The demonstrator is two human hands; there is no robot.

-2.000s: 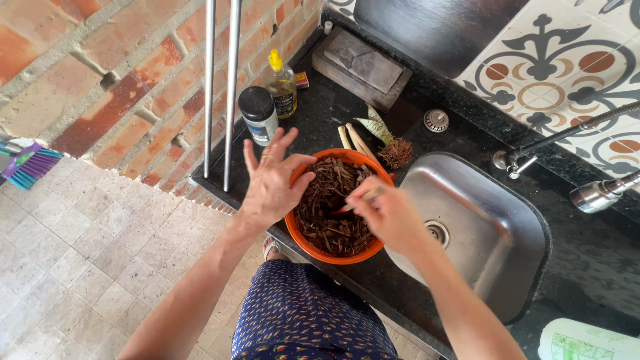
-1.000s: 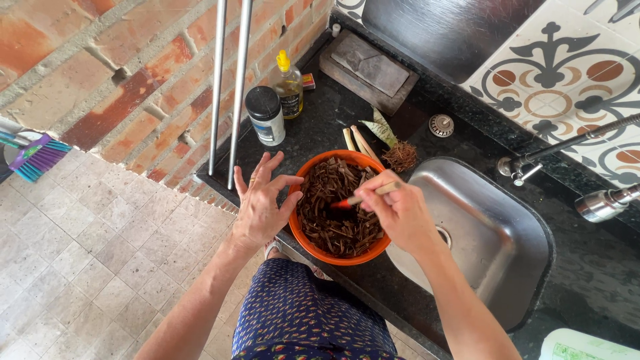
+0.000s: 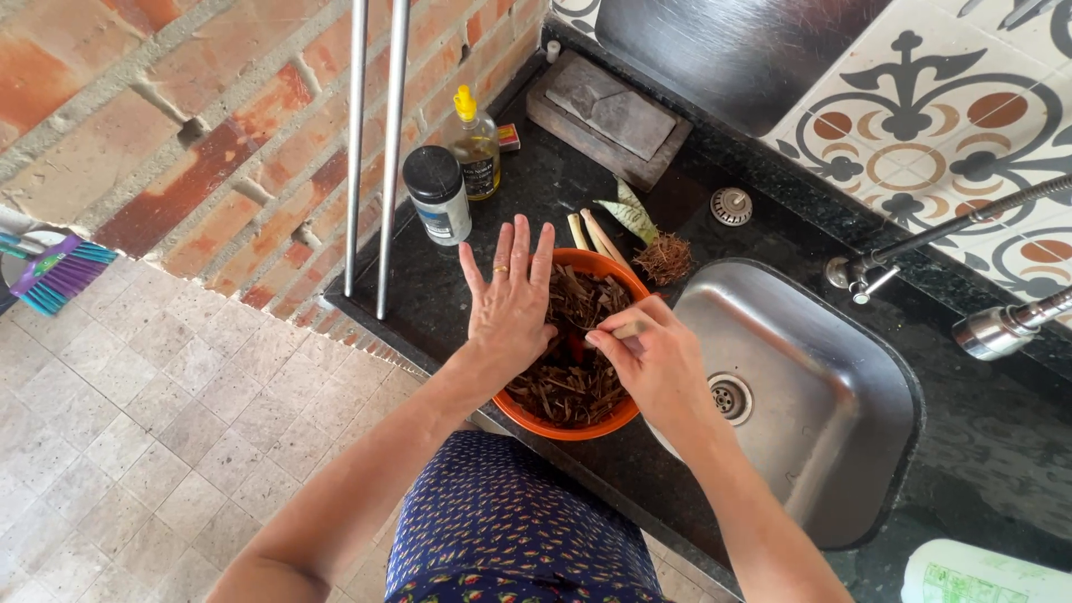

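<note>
An orange bowl-shaped pot (image 3: 596,429) stands at the counter's edge, filled with brown bark mulch (image 3: 557,389). My right hand (image 3: 657,356) grips the pale wooden handle (image 3: 630,329) of a small tool over the mulch; its red end (image 3: 576,347) is partly sunk in. My left hand (image 3: 512,306) is spread palm down over the pot's left side, thumb near the mulch, holding nothing. Behind the pot lie pale cut stalks (image 3: 605,239), a variegated leaf (image 3: 630,214) and a clump of brown fibrous roots (image 3: 664,258).
The steel sink (image 3: 804,402) adjoins the pot's right side, with its strainer (image 3: 731,206) and faucet (image 3: 850,272) behind. A black-lidded jar (image 3: 437,197), a yellow-capped bottle (image 3: 476,151), a matchbox (image 3: 508,137) and a stone block (image 3: 607,117) stand farther back. Metal poles (image 3: 392,159) rise at left.
My left hand has spread its fingers and moved from the pot's left rim to over its left side. My right hand still holds the tool in the mulch.
</note>
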